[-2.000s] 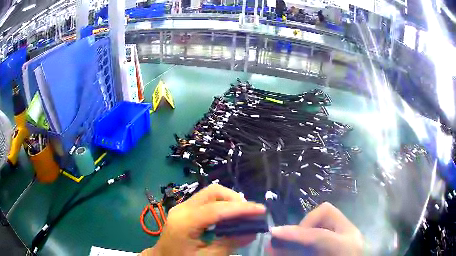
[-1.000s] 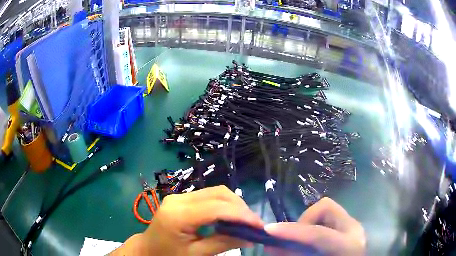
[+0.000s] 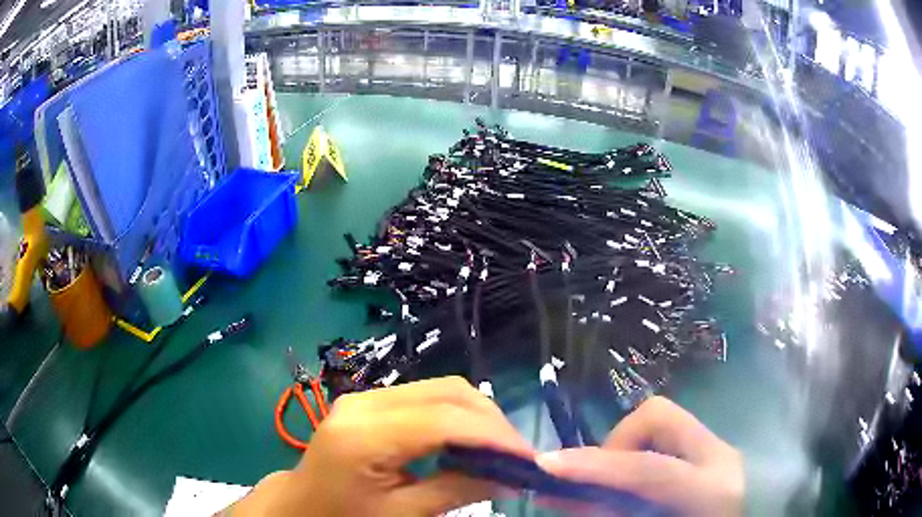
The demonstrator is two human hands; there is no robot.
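Observation:
My left hand (image 3: 399, 449) and my right hand (image 3: 657, 464) are at the bottom middle, close together and bare. Both hold a black harness section (image 3: 495, 467) between them, blurred, its ends hidden by fingers and the lower edge. Black cable with a white label (image 3: 549, 374) stands just beyond the fingers; whether it joins the held section I cannot tell. A large pile of black wire harnesses (image 3: 516, 232) with white labels lies beyond my hands. White paper (image 3: 202, 497) shows at the near edge, partly hidden by my left hand.
Orange-handled scissors (image 3: 300, 412) lie left of my left hand. A branched black cable (image 3: 152, 384) lies further left. Beyond are a blue bin (image 3: 241, 224), file rack (image 3: 142, 151), pen cup (image 3: 79, 308), teal roll (image 3: 160, 295) and yellow sign (image 3: 324, 157). More harnesses (image 3: 890, 444) are at far right.
The view has shifted, so the pile and bin sit higher than two seconds ago. The held black section has gone from nearly level to slanting down to the right. Both hands still hold it.

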